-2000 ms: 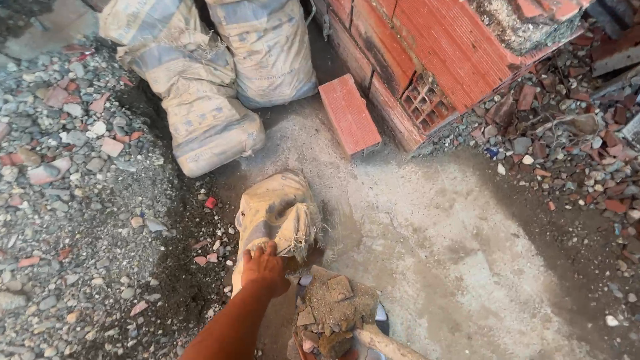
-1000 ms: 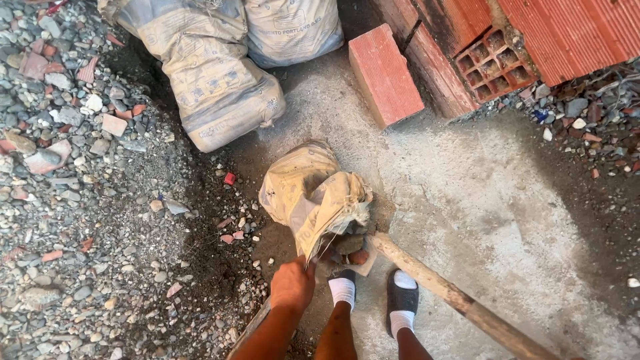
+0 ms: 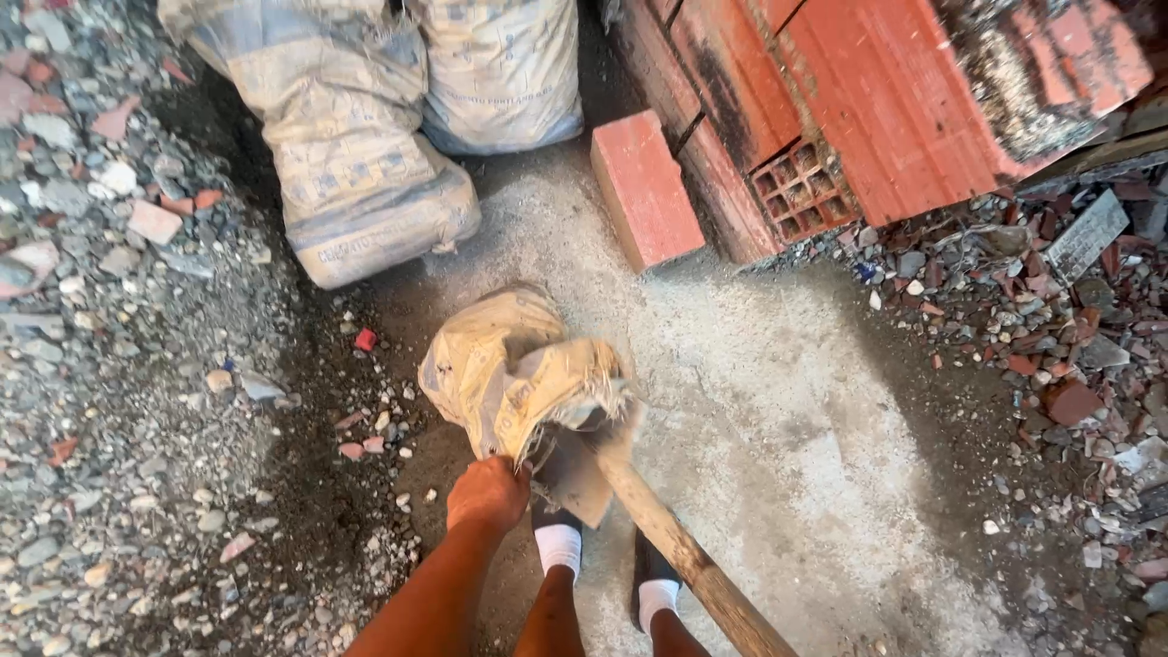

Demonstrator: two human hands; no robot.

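My left hand [image 3: 490, 493] grips the frayed edge of a woven cement sack [image 3: 493, 365] that lies on the concrete in front of my feet. The blade of a shovel [image 3: 573, 474] is tilted at the sack's mouth, its tip part inside, and little or no rubble shows on it. Its wooden handle [image 3: 693, 557] runs down to the bottom edge. My right hand is out of view. What the sack holds is hidden.
Two full cement sacks [image 3: 365, 155] [image 3: 502, 78] stand beyond. A red brick [image 3: 646, 190] lies beside a hollow-brick wall [image 3: 876, 100]. Gravel [image 3: 137, 411] is heaped at left, brick rubble [image 3: 1077, 328] at right. My feet [image 3: 558, 546] are close to the shovel.
Two seconds ago the shovel blade bore rubble below the sack; now the blade is at the sack's mouth, with the load gone from view. My left hand has moved from the sack's top to its open edge.
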